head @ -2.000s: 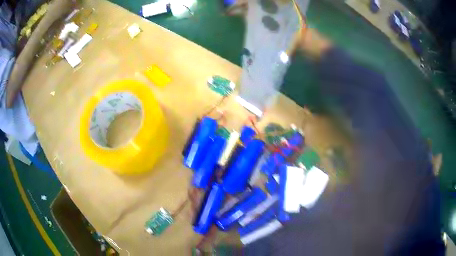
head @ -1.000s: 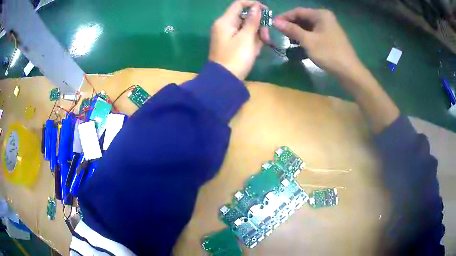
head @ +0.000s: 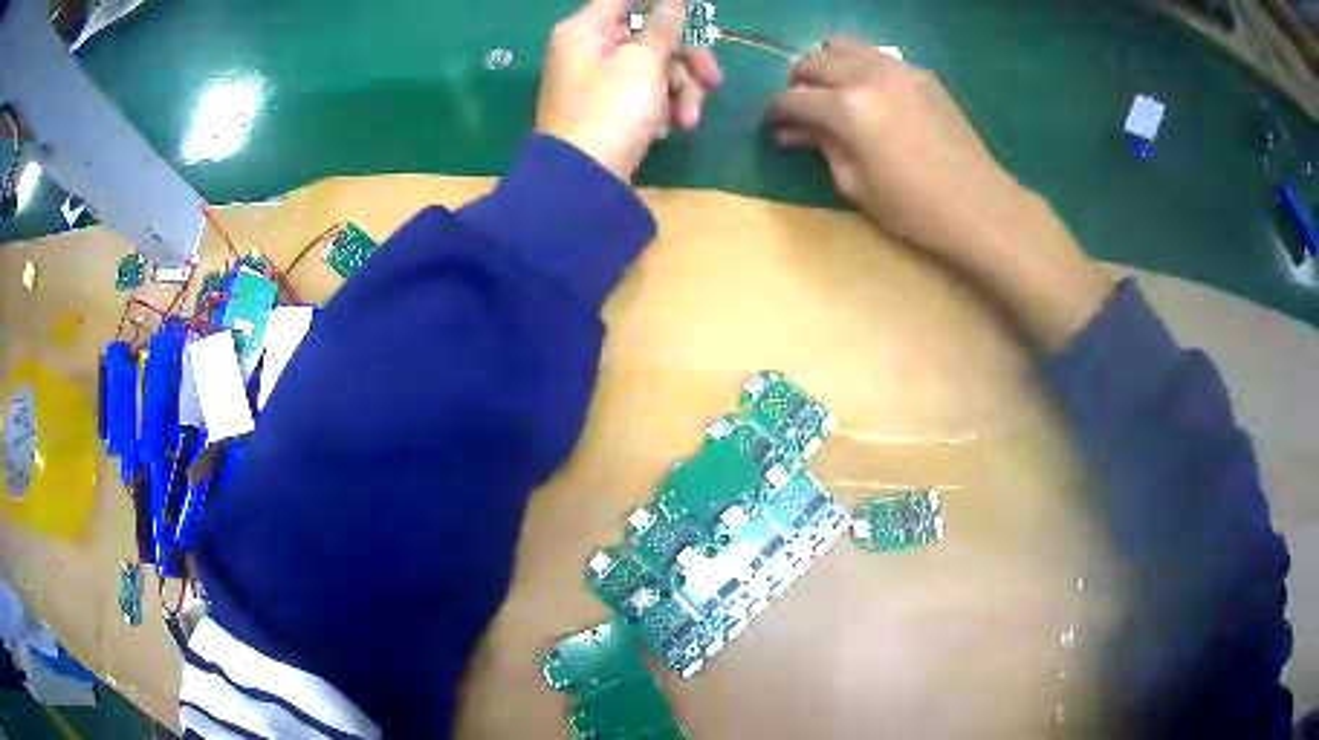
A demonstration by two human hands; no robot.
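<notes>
My left hand (head: 619, 84) is at the top edge and holds a small green circuit board (head: 697, 23) between its fingers; the board is partly cut off by the picture's edge. A thin yellowish-red wire (head: 752, 42) runs from the board toward my right hand (head: 865, 123). My right hand is to the right of the board, fingers curled and pinched at the wire's far end. What lies inside its fingers is hidden. Overlapping green board panels (head: 723, 521) lie on the brown paper below, with a single small board (head: 898, 521) at their right.
A heap of blue batteries (head: 162, 390) with red wires and white pads lies left, beside a yellow tape roll (head: 52, 448) and below a grey upright plate (head: 101, 138). Plainer green boards (head: 615, 687) lie at the bottom. A white-faced piece (head: 1144, 116) lies far right.
My right hand has drawn away from the board, and the wire now shows between the hands. Both hands and the bench things sit slightly further left in view. Earlier, the view was over the battery heap.
</notes>
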